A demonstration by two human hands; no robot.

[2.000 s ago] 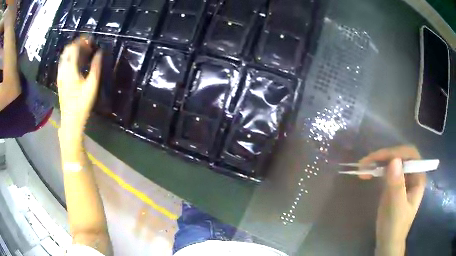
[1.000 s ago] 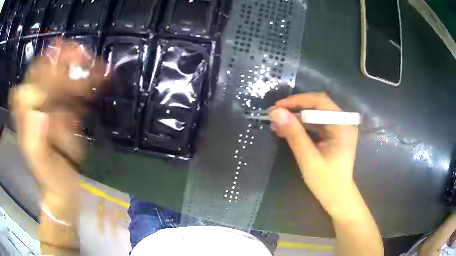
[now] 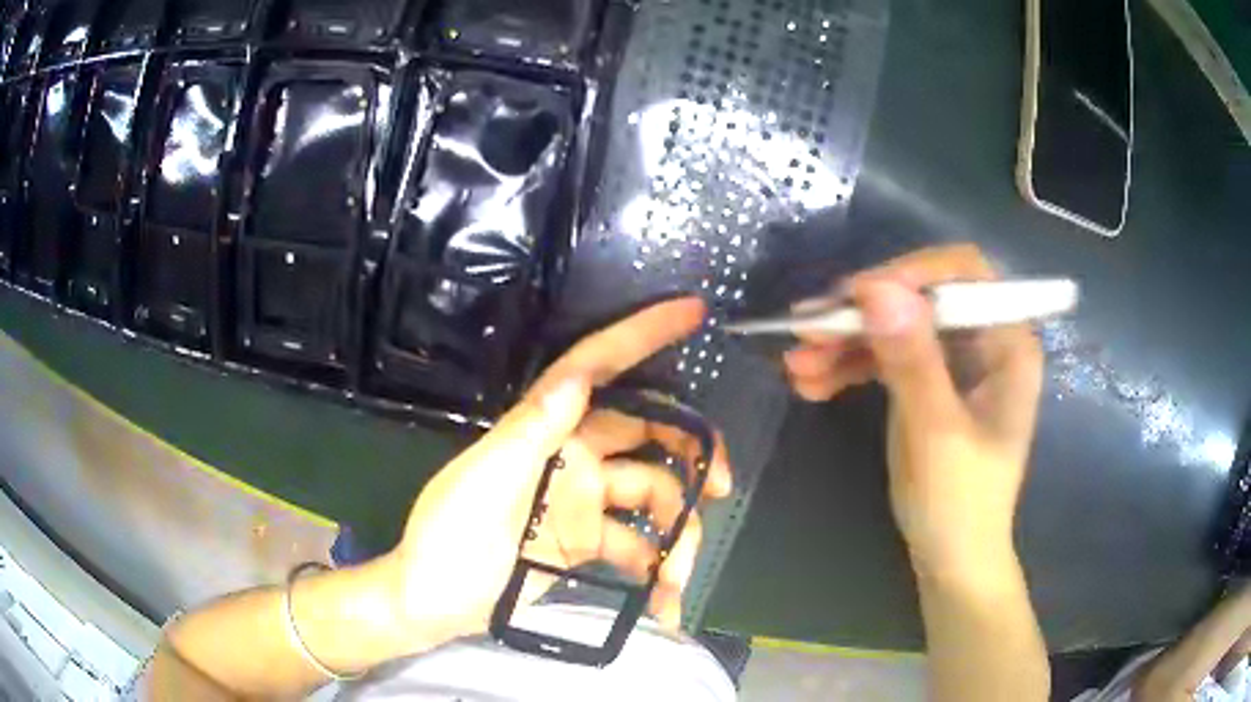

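My left hand point(image 3: 480, 507) holds a thin black open frame point(image 3: 516, 601) with a crossbar near its lower end, its fingers spread behind it. My left index finger points toward the tweezer tips. My right hand point(image 3: 947, 370) is shut on white tweezers point(image 3: 1008, 302), whose tips point left, just above the carrier sheet point(image 3: 768, 103). The sheet bears rows of dark dots and bright specks. Whether the tips hold a piece is too small to tell. The left hand and frame cover part of the sheet's lower end.
A glossy black blister tray point(image 3: 261, 178) with rectangular pockets lies at left. A smartphone point(image 3: 1080, 117) with a pale rim lies at upper right. Another person's arm point(image 3: 1207, 651) shows at the lower right edge. A yellow floor line point(image 3: 165, 436) runs below the bench edge.
My left hand has moved right from over the tray and now holds the black frame near the sheet. My right hand, with the tweezers, has shifted slightly right since a second ago.
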